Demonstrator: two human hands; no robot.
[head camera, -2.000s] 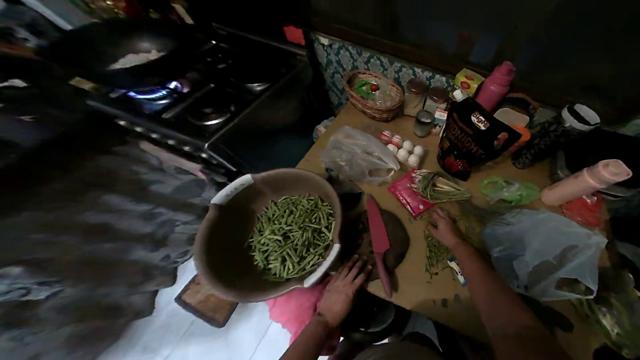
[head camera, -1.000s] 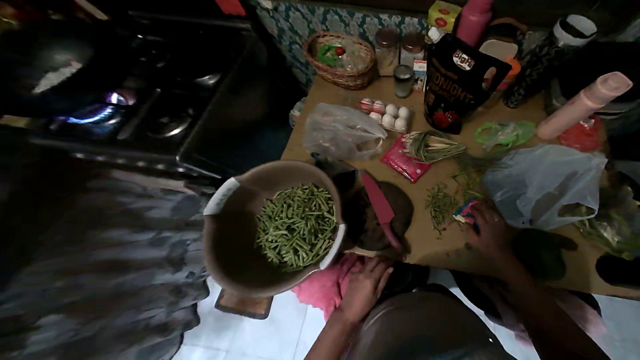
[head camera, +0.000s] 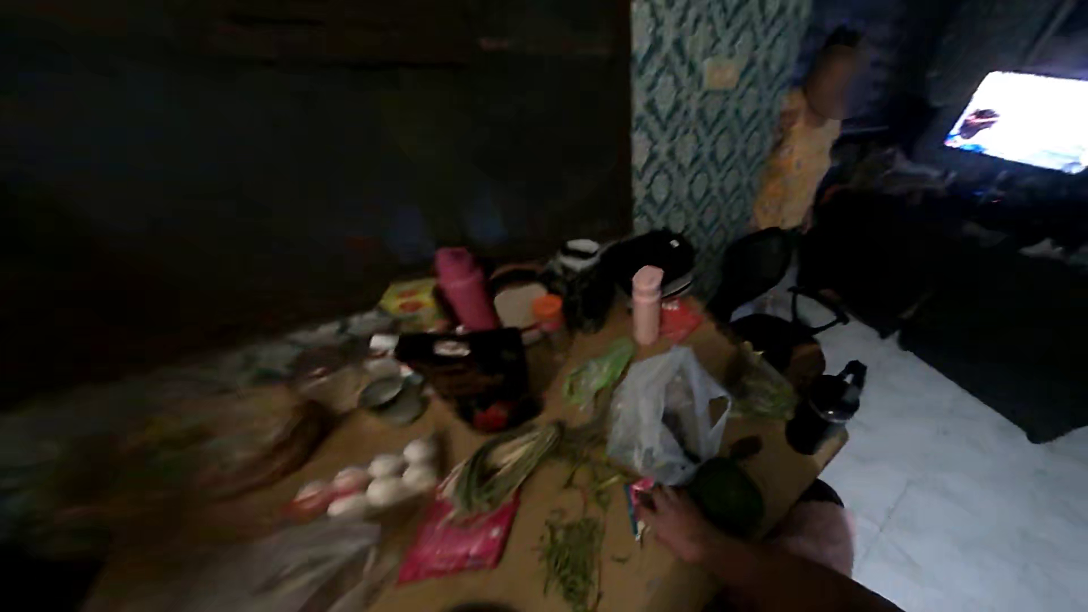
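Note:
My right hand (head camera: 676, 523) rests at the right part of the table, its fingers on a small pink and blue packet (head camera: 637, 506). A dark green round vegetable or fruit (head camera: 727, 495) lies just beside the hand. Behind the fingers stands a translucent plastic bag (head camera: 659, 416). Green bean trimmings (head camera: 571, 557) lie to the left of the hand. Farther left, a bundle of long beans (head camera: 501, 467) sits on a pink packet (head camera: 459, 540). My left hand is outside the view.
Several eggs (head camera: 387, 489), a black pouch (head camera: 467, 374), a pink bottle (head camera: 466, 289) and a light pink tumbler (head camera: 647, 306) occupy the table. A black tumbler (head camera: 826, 408) stands near the right edge. A person (head camera: 799, 161) stands beyond the table near a lit screen (head camera: 1024, 119).
The view has swung up and right, so the bean basin, the knife and my left hand are out of sight. My right hand has moved from the trimmings to the small packet.

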